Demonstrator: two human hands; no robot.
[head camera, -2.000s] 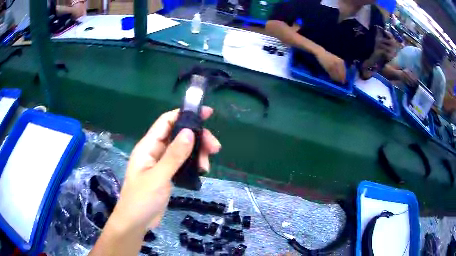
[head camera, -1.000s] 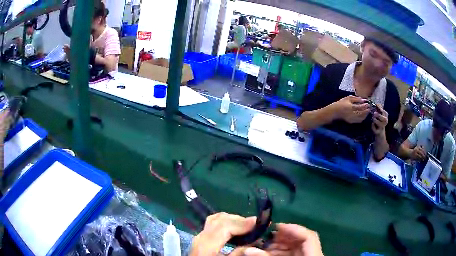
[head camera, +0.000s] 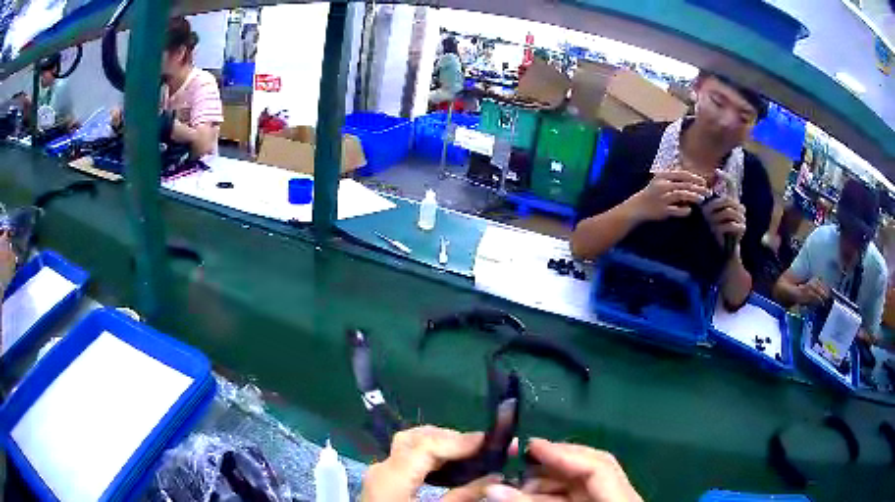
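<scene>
My left hand (head camera: 422, 467), at the bottom middle and cut off by the lower edge, grips a black headband (head camera: 500, 417) by its lower part. The band's tip points up over the green belt. My right hand (head camera: 581, 473) is just right of it, also cut off, with fingertips at the band's lower end. Whatever lies between the fingertips is too blurred to make out. Another black band with a small white mark (head camera: 371, 398) lies on the belt just left of the held one. Two curved black bands (head camera: 475, 319) lie beyond it.
Stacked blue trays (head camera: 103, 404) stand at left. A clear bag of black parts (head camera: 218, 474) and a white dropper bottle (head camera: 331, 476) are at the lower left. A green post (head camera: 330, 127) rises beyond the belt (head camera: 265, 324). A person works opposite behind a blue bin (head camera: 648, 299).
Since two seconds ago, the view has lifted and my right hand has come into view. In the last second, the held band has turned more upright and shifted slightly left.
</scene>
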